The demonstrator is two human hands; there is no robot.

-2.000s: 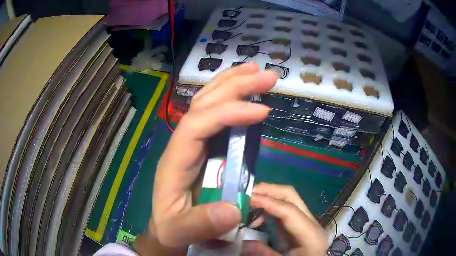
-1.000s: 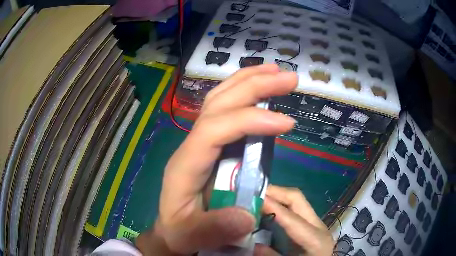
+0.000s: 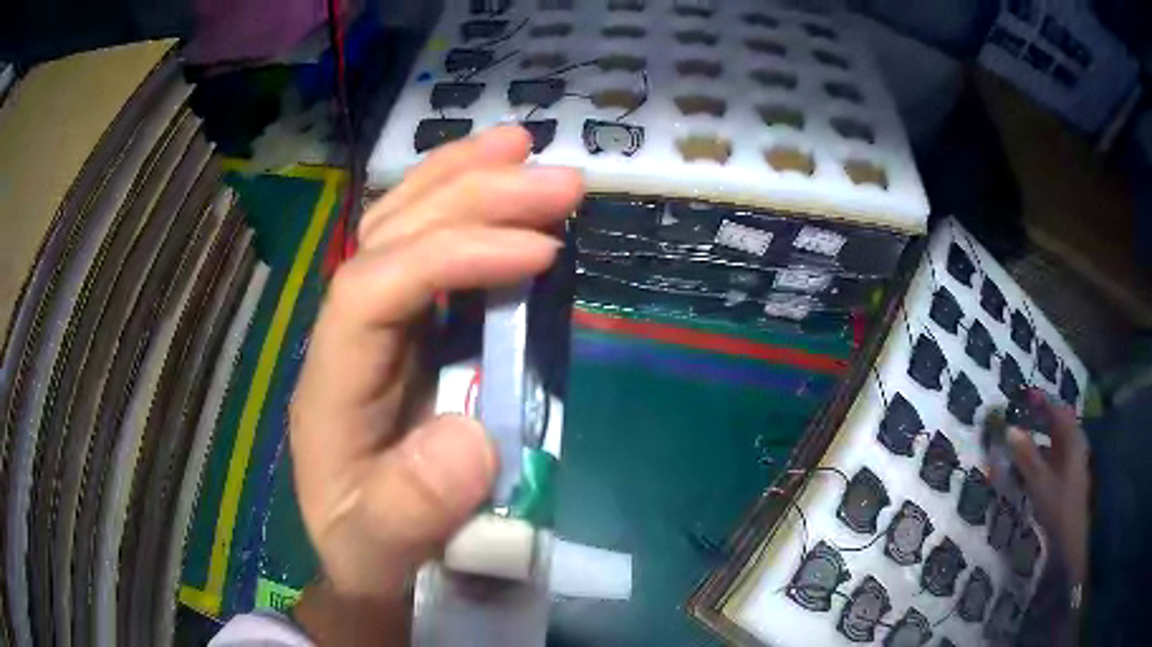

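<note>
My left hand [image 3: 379, 341] holds a narrow handheld unit [image 3: 505, 392] upright, with a grey-blue bar along its edge. Green tape [image 3: 533, 485] and a cream-white block [image 3: 490, 549] show at its lower end. My right hand [image 3: 1051, 474] is blurred at the right edge, over the tilted white foam tray [image 3: 758, 604] of black speakers with thin leads. Its fingertips are at a dark part; whether they grip it cannot be told. A pale strip [image 3: 591, 571] lies on the green mat, right of the unit's lower end.
A rear foam tray [image 3: 809, 190] with a few speakers at left and several unfilled cut-outs sits on dark stacked trays [image 3: 682, 253]. Curved-looking cardboard layers [image 3: 114, 316] stand at left. A red cable [image 3: 339, 114] hangs behind my left hand. A pink cloth [image 3: 259, 28] lies at back left.
My right hand has left the lower end of the handheld unit and moved right, to the tilted tray. My left hand still holds the unit. The view has shifted, and the pale strip shows more fully.
</note>
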